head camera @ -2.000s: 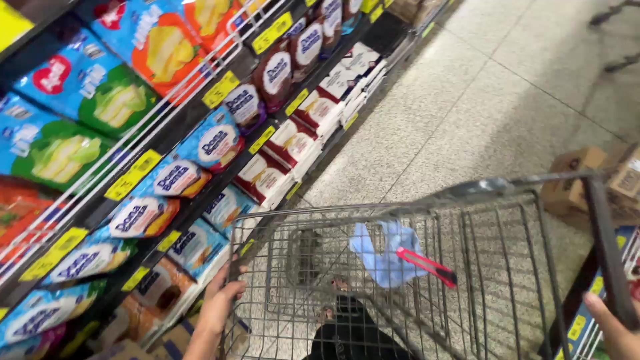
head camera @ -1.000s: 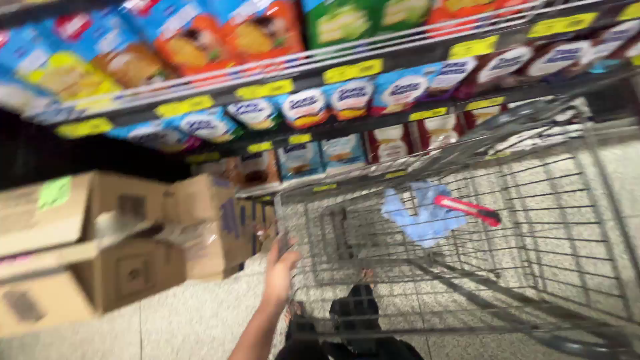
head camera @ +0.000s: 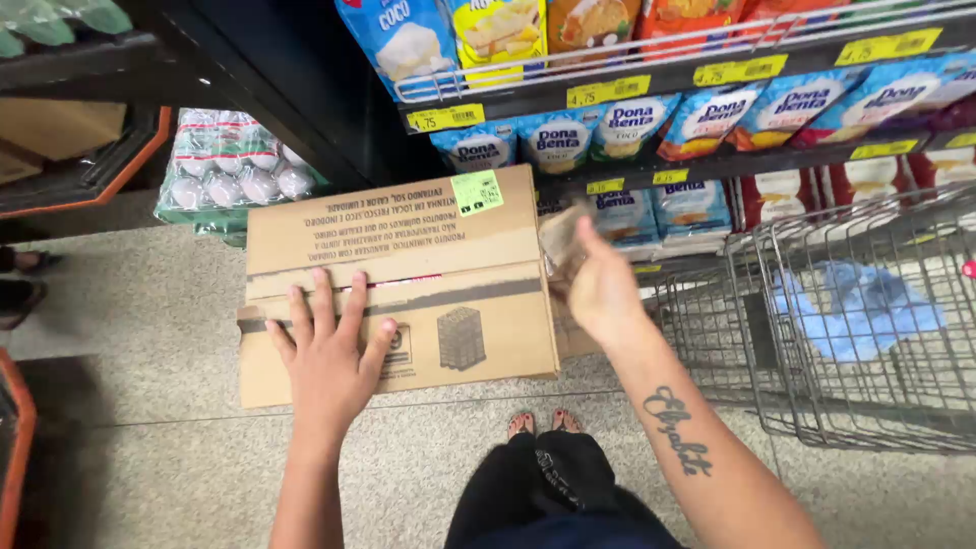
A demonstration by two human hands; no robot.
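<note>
My left hand (head camera: 332,351) lies with spread fingers on the top flaps of a cardboard box (head camera: 389,259), whose seam runs between taped edges. A green-yellow sticker (head camera: 477,191) is on its far right corner. At the box's right end is my right hand (head camera: 598,282), blurred, with its fingers at a piece of brown cardboard or tape (head camera: 563,232); whether it grips this I cannot tell. Part of another cardboard piece (head camera: 576,332) shows below that hand. To the right stands a wire shopping cart (head camera: 755,320) with a light blue cloth (head camera: 862,309) and the red end of a tool (head camera: 969,268) in it.
Shelves of Dona Benta bags (head camera: 633,126) with yellow price tags (head camera: 608,91) run along the far side. Wrapped egg trays (head camera: 229,164) stand beyond the box's left corner. An orange-edged display (head camera: 15,450) is at the left. A person's feet (head camera: 19,282) show at the left edge.
My left hand has left the cart's rim and now rests on the box. My right hand, out of view one second ago, is at the box's right end. The view has swung left.
</note>
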